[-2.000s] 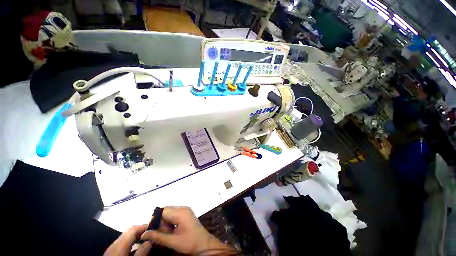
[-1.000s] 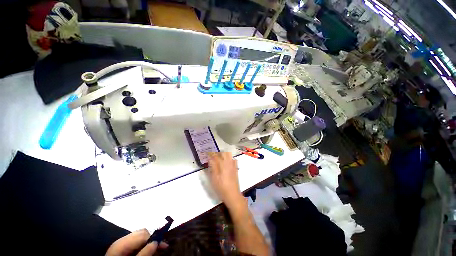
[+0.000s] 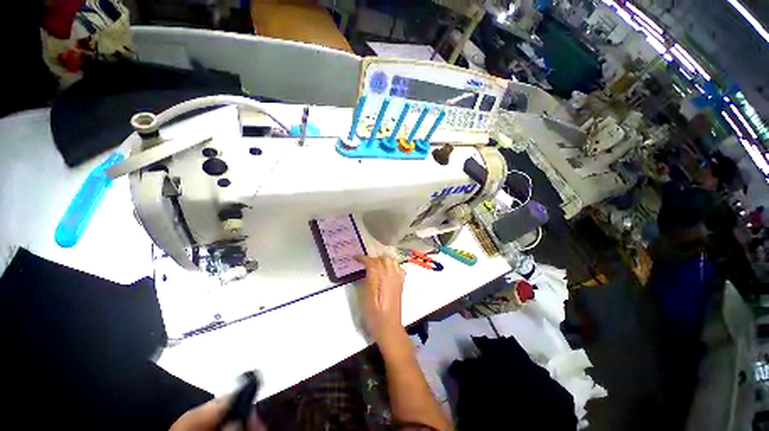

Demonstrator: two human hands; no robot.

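Note:
The mobile phone (image 3: 339,246), with a lit pale screen, lies on the bed of the white JUKI lockstitch machine (image 3: 295,189). My right hand (image 3: 384,290) reaches over the table with a fingertip at the phone's lower right edge and holds nothing. My left hand (image 3: 205,414) is at the bottom edge, partly cut off and blurred. It holds a small dark garment piece (image 3: 244,396) that points up from the fingers near the table's front edge. A large black cut panel (image 3: 76,337) lies at the left of the machine.
Orange-red snips (image 3: 424,260) and a teal-green tool (image 3: 458,254) lie right of the phone. A bright blue handle (image 3: 87,202) is left of the machine head. A blue spool stand (image 3: 384,150) is on the arm. A dark thread cone (image 3: 520,222) stands right; black cloth (image 3: 510,383) lies lower right.
My right hand left the dark piece and moved to the phone, where its finger now touches near the screen's edge. My left hand keeps the piece and is slightly lower.

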